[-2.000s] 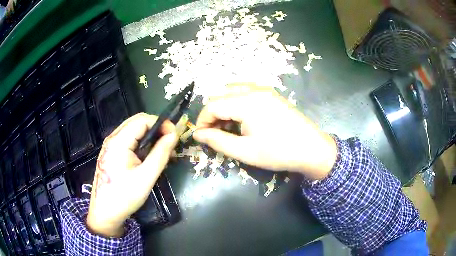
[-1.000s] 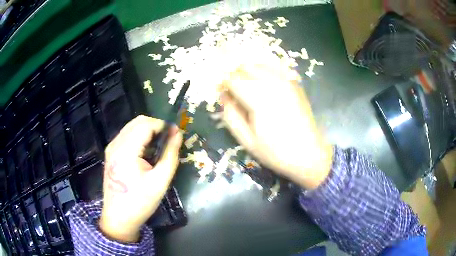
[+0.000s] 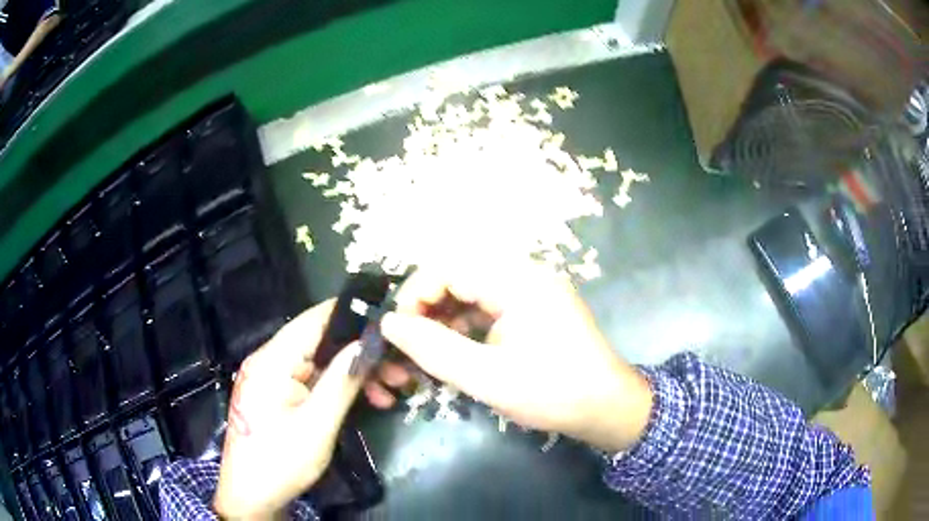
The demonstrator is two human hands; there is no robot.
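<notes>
A small flat black part [image 3: 351,317] is held near the middle of the view. My left hand [image 3: 290,402] is shut on its lower left side. My right hand [image 3: 520,351] is at the part's right side, thumb and fingertips at its edge; whether they pinch a small piece is hidden. A large loose pile of pale pieces [image 3: 458,193] lies just beyond my hands, overexposed white. A few small mixed pieces [image 3: 438,402] show below my right hand, which partly covers them.
Black blister trays [image 3: 183,275] stand at left. A glossy black phone [image 3: 800,270] lies at right beside a thin pale cable. A black round grille [image 3: 805,132] and a brown cardboard box [image 3: 703,81] are at upper right. A green strip [image 3: 336,61] with a pale edge runs behind. Part of a person shows at upper left.
The view has tilted, so the scene sits lower. My right hand has come back from the pile to the black part, which is now turned with its flat face more visible. An orange bit on it no longer shows.
</notes>
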